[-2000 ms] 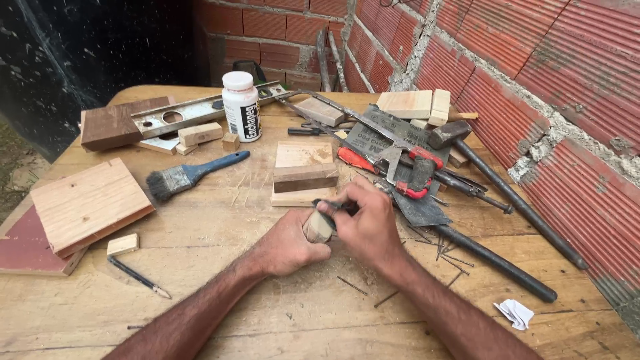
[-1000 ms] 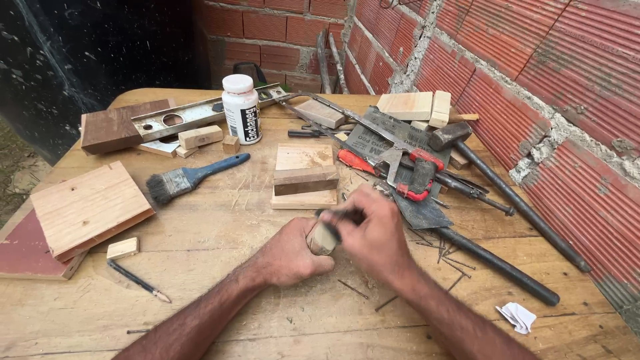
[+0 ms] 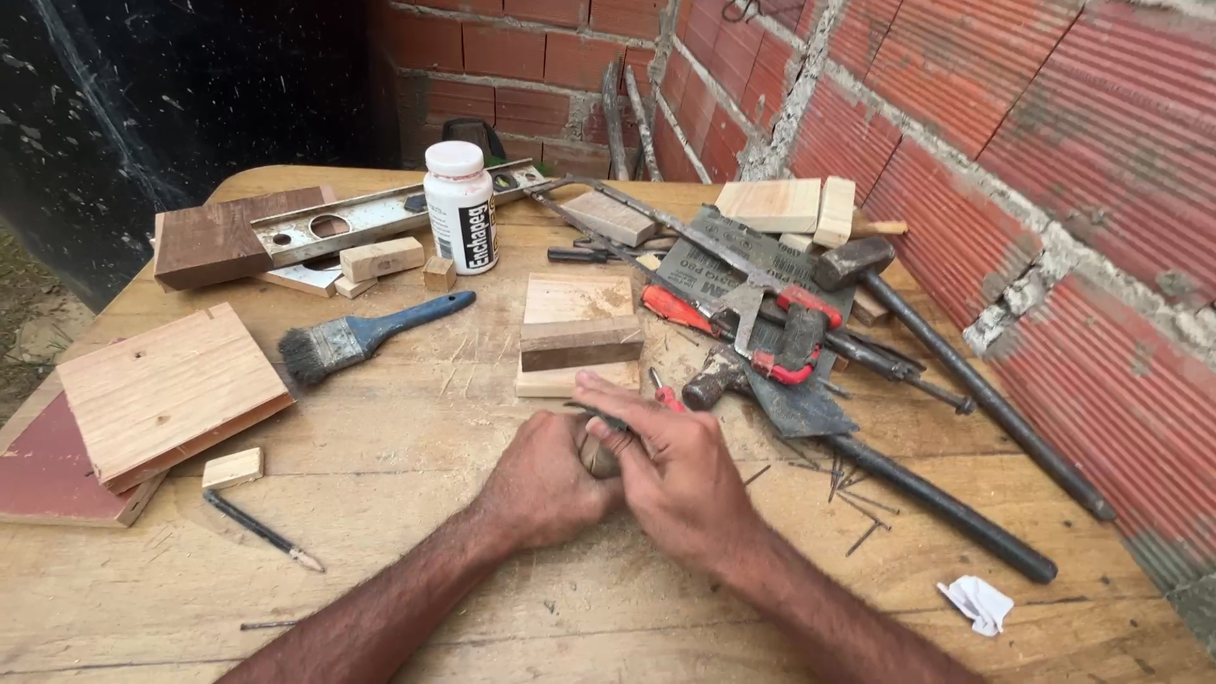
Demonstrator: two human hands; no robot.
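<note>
Low in the middle of the view, my left hand grips a small wooden piece, mostly hidden by the fingers. My right hand presses a dark piece of sandpaper on the wood's top. Just beyond my hands lies a light wooden board with a dark wood strip across it and sawdust on top. A red-handled screwdriver and a hammer's head are right of it.
A hacksaw lies over sandpaper sheets at the right, beside a mallet and loose nails. At left are a paintbrush, a glue bottle, a spirit level, wooden boards and a pencil.
The right hand has shifted over the wooden piece, its fingers now stretched forward across the top. The left hand still holds the piece. The tools on the table have not plainly moved.
</note>
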